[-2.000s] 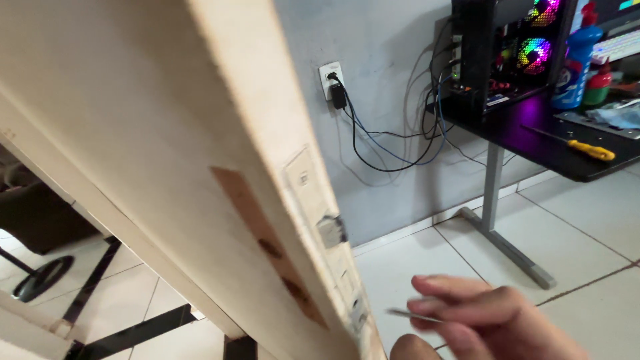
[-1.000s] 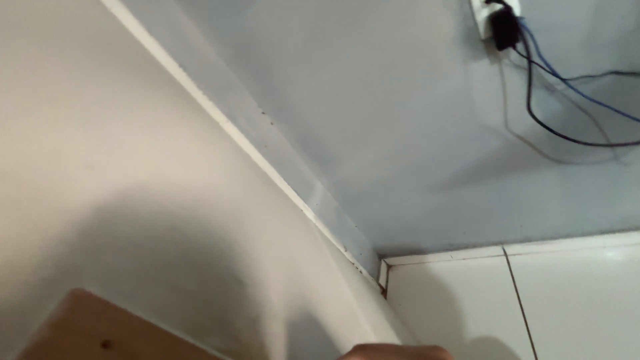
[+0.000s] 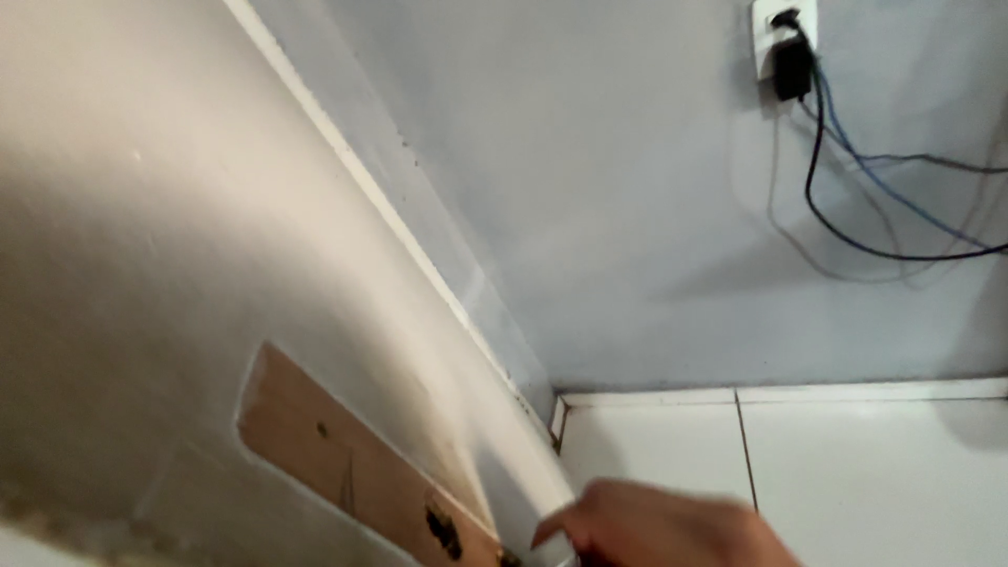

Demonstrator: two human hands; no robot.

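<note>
A cream-painted door (image 3: 197, 236) fills the left of the view, tilted across it. On its face lies a bare brown wood patch (image 3: 339, 465) with a small hole and a larger ragged hole (image 3: 443, 529). One hand, seemingly my right hand (image 3: 669, 524), is at the bottom edge beside the door's edge, near the lower end of the patch. Its fingers are curled and blurred; a small light bit shows under them, too unclear to name. My left hand is not in view.
A grey wall (image 3: 614, 197) stands behind the door. A white wall outlet (image 3: 764, 39) holds a black plug adapter (image 3: 791, 69), with black and blue cables (image 3: 890, 189) hanging to the right. White floor tiles (image 3: 858, 465) meet a white skirting (image 3: 866, 390) at the lower right.
The view has swung strongly from the door's edge and latch to its face. Two seconds ago a hand held a thin metal piece by the edge; now that piece cannot be made out.
</note>
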